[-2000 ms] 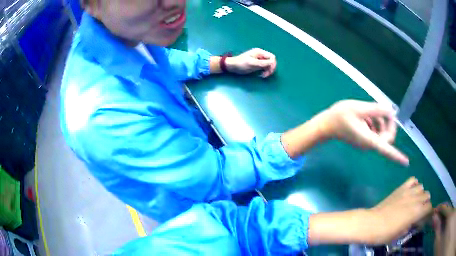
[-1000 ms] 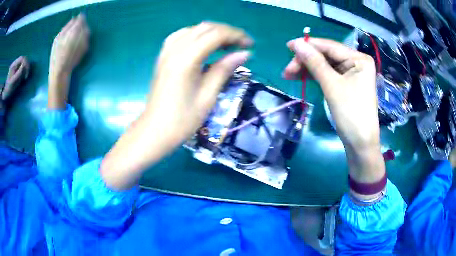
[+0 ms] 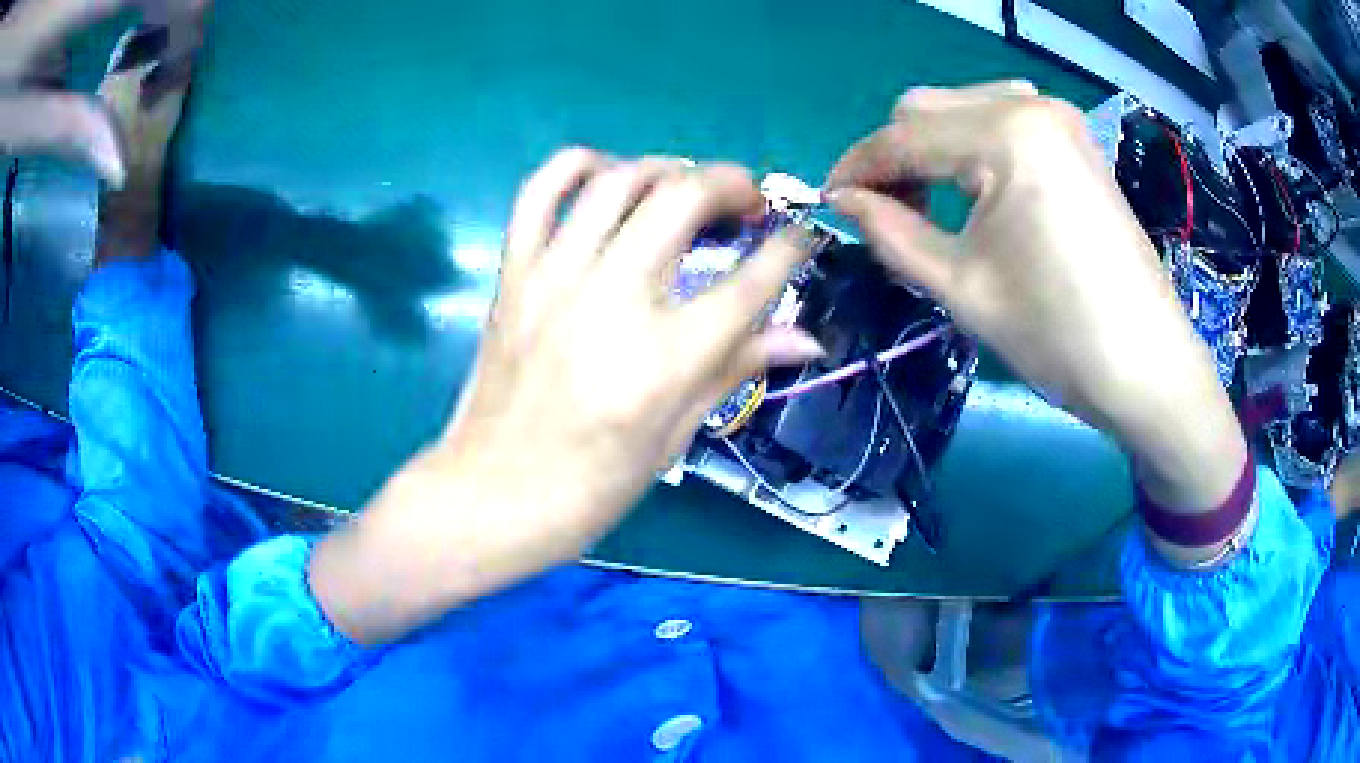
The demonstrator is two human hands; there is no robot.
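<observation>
The open unit lies tilted on the bench, with a black interior and a white perforated edge. A pink-white wire crosses it, with thin grey wires below and a yellow-orange wire near the board corner. My left hand is over the unit's left side, fingers apart and blurred, hiding most of the circuit board. My right hand has thumb and forefinger pinched on a small pale connector at the unit's top corner, though fingertips partly hide it. No red wire shows at this unit.
The units stand on the right, with red wires and blue boards. Another person's hand and blue sleeve are at the left; more blurred fingers show at upper left. The green bench has a white rail behind.
My right hand has moved left and slightly down from above the unit to its top corner; the red wire it held is out of sight. My left hand has moved right and down over the board.
</observation>
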